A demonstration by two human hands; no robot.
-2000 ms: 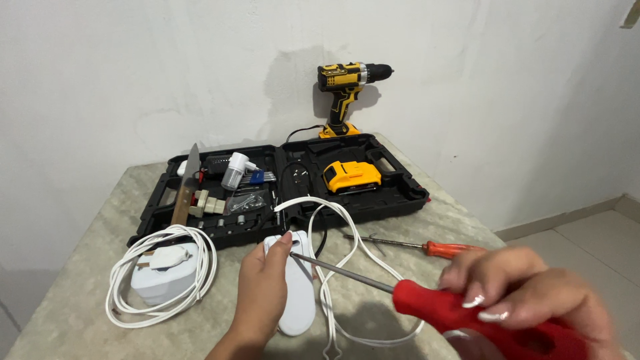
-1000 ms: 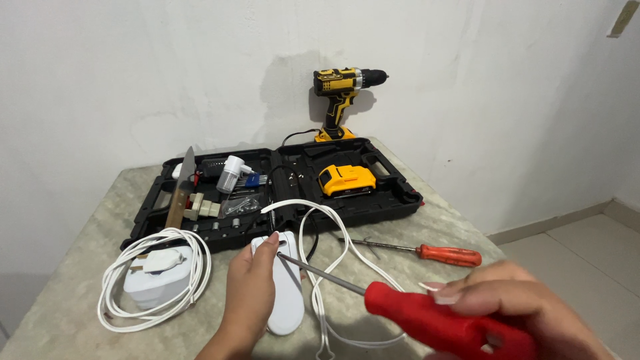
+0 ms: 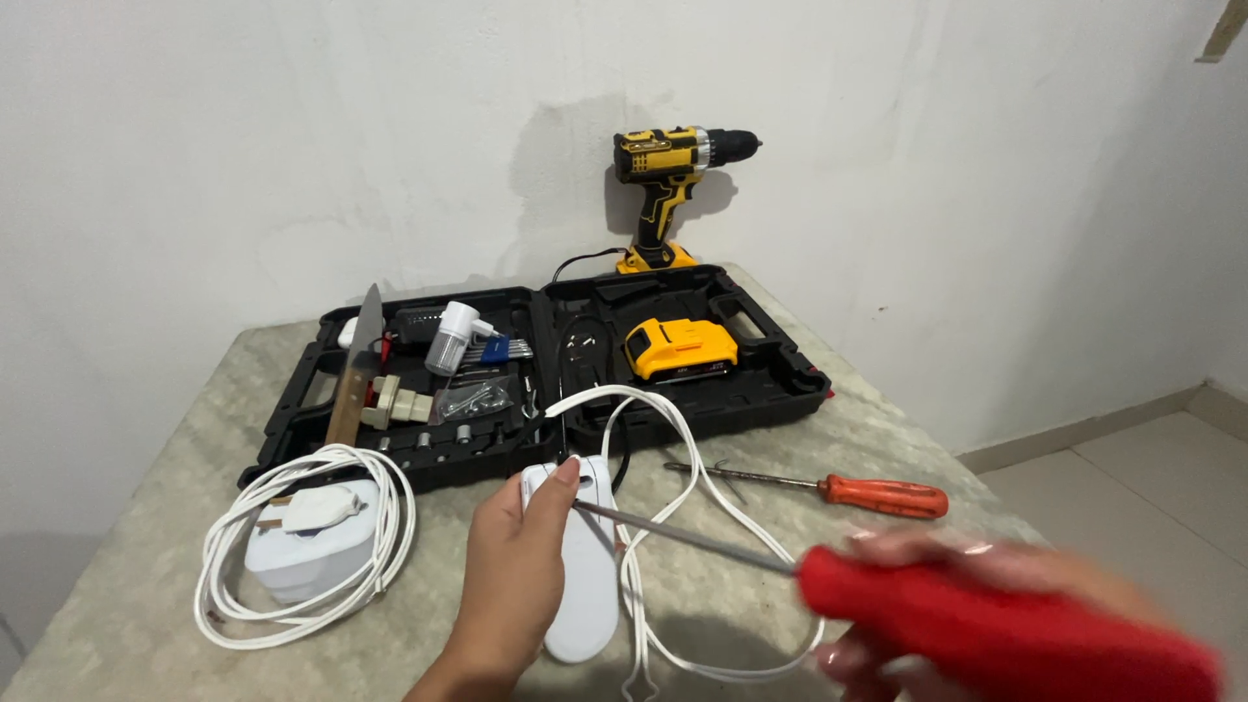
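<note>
My left hand (image 3: 517, 575) grips a long white plastic casing (image 3: 587, 595) with rounded ends, its thumb on the upper face. A blurred red handle fills my right hand (image 3: 975, 585); it belongs to a screwdriver (image 3: 697, 544) whose grey shaft points left, the tip at the casing's upper part near a small slot. Whether the tip sits in a screw is too small to tell. White cable (image 3: 682, 507) loops behind and to the right of the casing. A second screwdriver with an orange handle (image 3: 882, 495) lies on the stone tabletop beyond my right hand.
An open black tool case (image 3: 790, 395) holds a yellow battery (image 3: 682, 348), a wooden-handled knife (image 3: 349, 390), a white device with a clear part (image 3: 453, 338), sockets and a bag of screws (image 3: 475, 400). Behind stands a cordless drill (image 3: 663, 195). Coiled white cable (image 3: 398, 546) surrounds a white plug-ended unit (image 3: 312, 556) at left.
My right hand and the red handle have shifted and blurred, while the screwdriver's tip stays at the casing's upper part. My left hand keeps its hold on the casing.
</note>
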